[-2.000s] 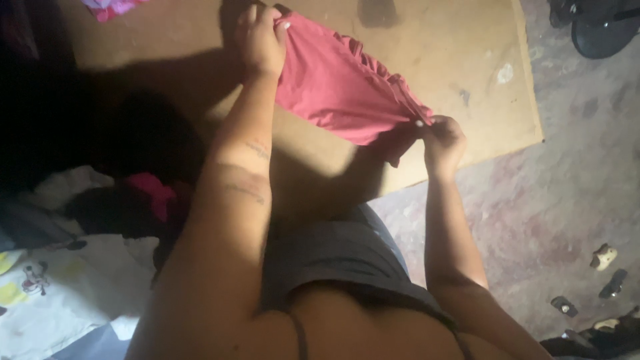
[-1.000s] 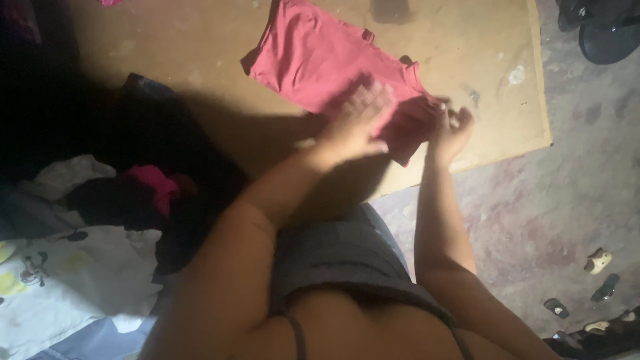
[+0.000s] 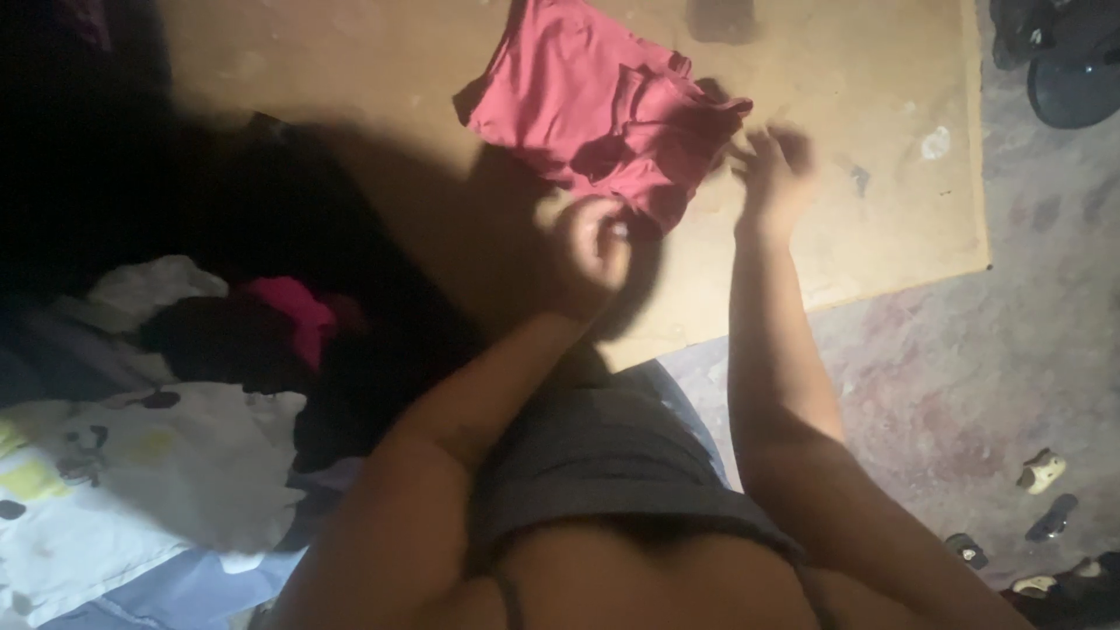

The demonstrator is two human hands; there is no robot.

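Observation:
A pink cloth garment (image 3: 560, 96) lies on a tan board-like surface (image 3: 875, 201), its right part folded over on itself in wrinkles. My left hand (image 3: 595, 249) is at the garment's lower edge with the fingers curled; blur hides whether cloth is between them. Just right of the garment's right end is my right hand (image 3: 774, 166), blurred, its fingers apart and with no cloth seen in it.
Piled clothes are at the left, among them a white printed cloth (image 3: 175, 472) and a bright pink cloth (image 3: 297, 315). Dark footwear (image 3: 1074, 87) lies on the floor (image 3: 945, 376) at the upper right, with several small shoes (image 3: 1041, 472) lower down.
Two seconds ago both hands held the garment at its ends. My left hand then lay over its middle and is now at its lower edge. The right part of the garment has been folded over.

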